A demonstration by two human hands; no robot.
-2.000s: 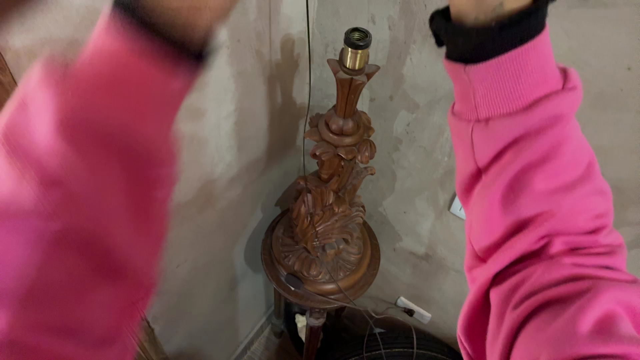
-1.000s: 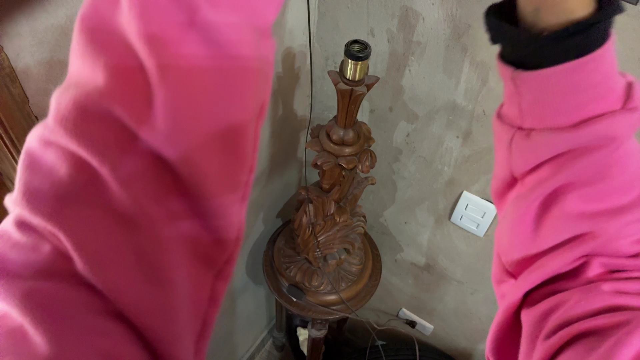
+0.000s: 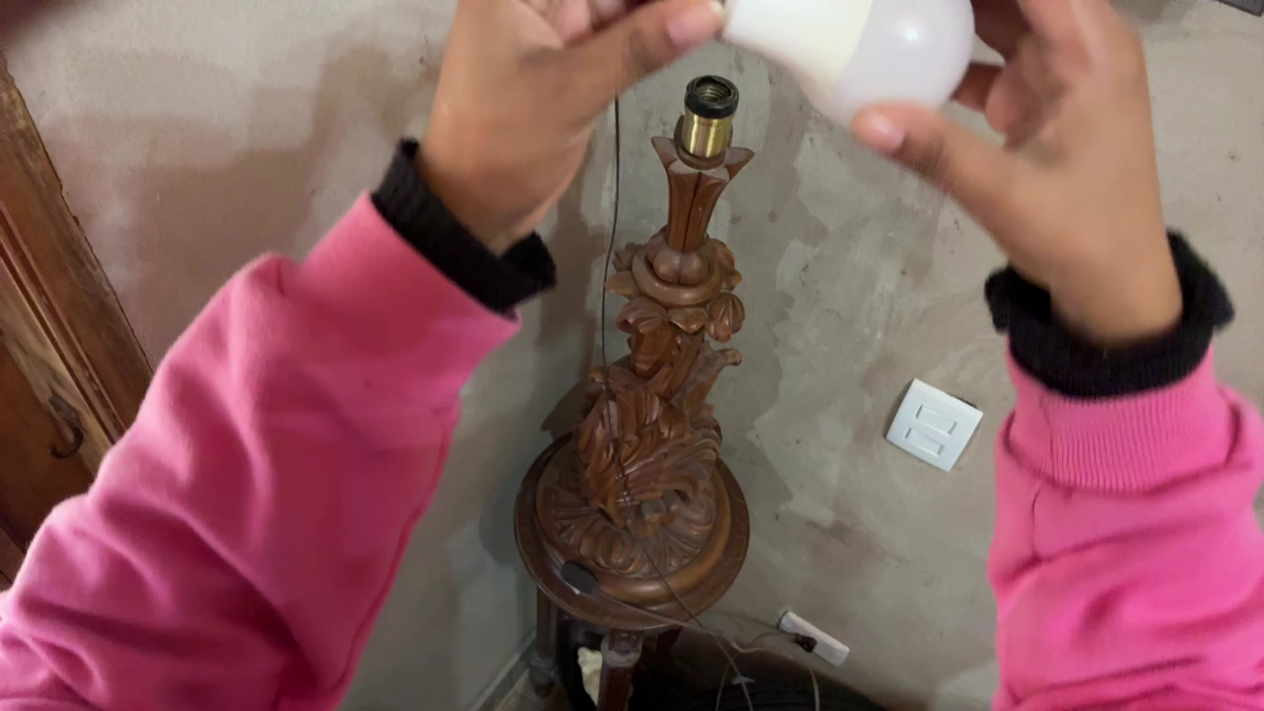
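A white light bulb (image 3: pixel 849 49) is held at the top edge of the view. My left hand (image 3: pixel 533 99) has its fingers at the bulb's base end, partly cut off by the frame. My right hand (image 3: pixel 1057 148) grips the rounded end between thumb and fingers. Just below the bulb is the lamp's empty socket (image 3: pixel 709 123), brass with a black rim. It tops a carved wooden lamp base (image 3: pixel 652 425), upright on a small round wooden table (image 3: pixel 731 583).
A white wall switch plate (image 3: pixel 934 425) is right of the lamp. Lower down, a white outlet (image 3: pixel 815 638) has a plug in it, with thin cords nearby. A dark inline switch (image 3: pixel 578 578) lies on the table's rim. Wooden framing (image 3: pixel 59 257) stands at the left.
Both hands have come down into view with the bulb between them; one second ago the left hand was out of frame and the bulb was not visible.
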